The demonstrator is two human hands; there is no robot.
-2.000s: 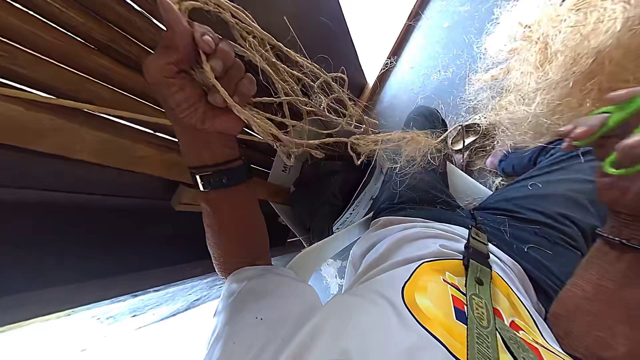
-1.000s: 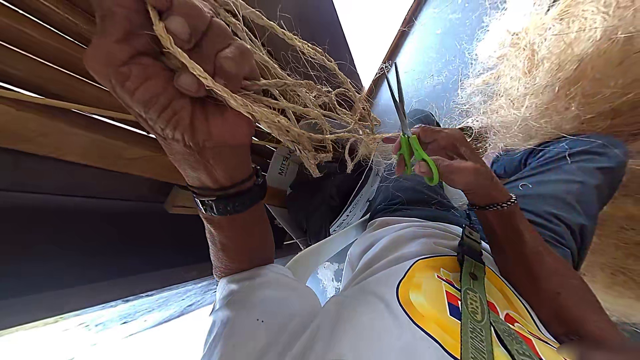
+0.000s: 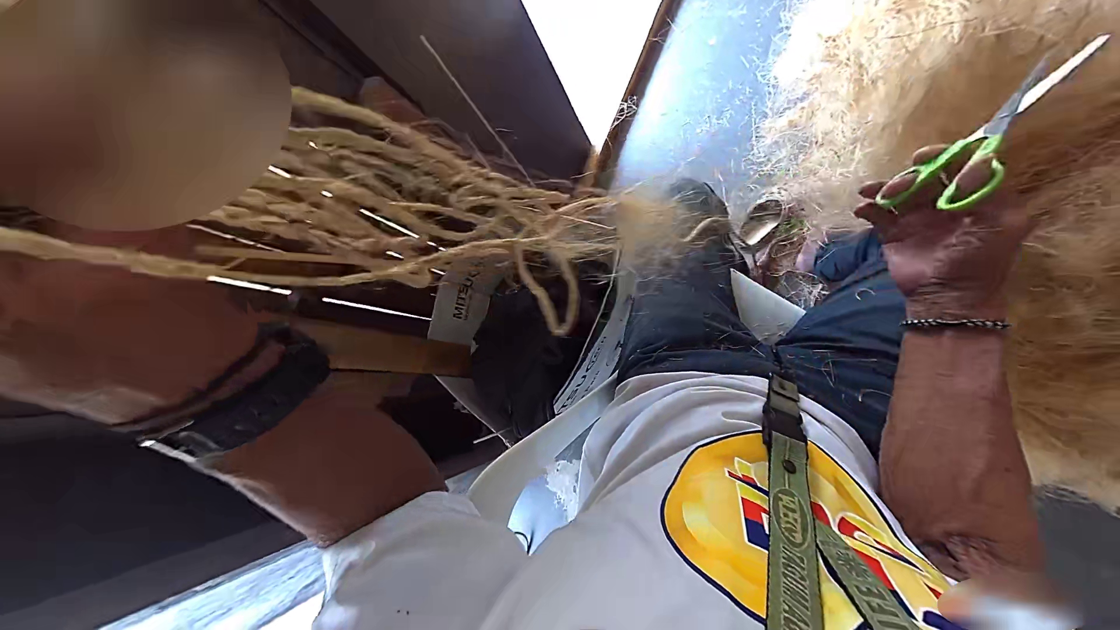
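Note:
At the upper left, my left hand (image 3: 96,289) is very close to the camera, blurred and partly covered by a pale round smear. A bundle of twisted fibre ropes (image 3: 437,201) stretches from it toward my knees, with loose frayed ends; the fingers' grip is hidden. On the right, my right hand (image 3: 954,227) is turned palm up with its fingers through the green handles of scissors (image 3: 984,153). Their blades stand slightly apart and point up and right, over the loose fibre and away from the ropes.
A large heap of loose tan fibre (image 3: 1067,289) fills the right side. Brown wooden slats (image 3: 376,346) and a dark panel (image 3: 70,516) lie at the left. Fibre bits litter the bluish floor (image 3: 709,87). A green lanyard (image 3: 792,525) hangs over my shirt.
The right hand, with the scissors, has moved from the frayed rope ends out to the right, over the fibre heap. My left hand has come closer to the camera, at the left edge.

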